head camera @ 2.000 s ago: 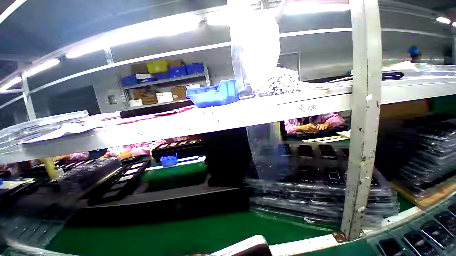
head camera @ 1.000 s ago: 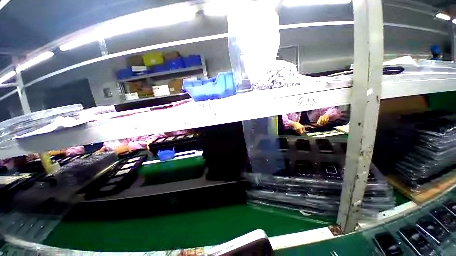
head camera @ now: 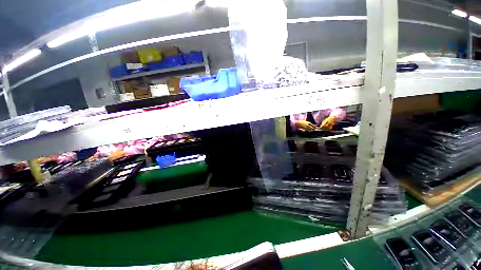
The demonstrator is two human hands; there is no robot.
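Neither of my hands can be made out. At the bottom edge, a pale-topped, dark-sided object [head camera: 258, 257] is cut off by the frame; I cannot tell what it is. A clear blister tray [head camera: 389, 243] with several black phone housings [head camera: 444, 233] in its pockets lies at the lower right. A small silver pointed tip [head camera: 347, 263] shows at the bottom edge, left of the tray; its tool is cut off.
A white post [head camera: 373, 121] stands right of centre, joined to a white shelf [head camera: 158, 118]. The shelf bears a blue bin [head camera: 212, 85] and a whitish bag [head camera: 287, 73]. Stacked trays [head camera: 316, 198] stand behind the post, more [head camera: 448, 153] at right on a tan board [head camera: 453, 189]. People's hands work beyond.
The view has shifted, so the shelf, post and trays sit further left and more of the right-hand tray shows. The silver tip has come into view. The hands beyond have moved.
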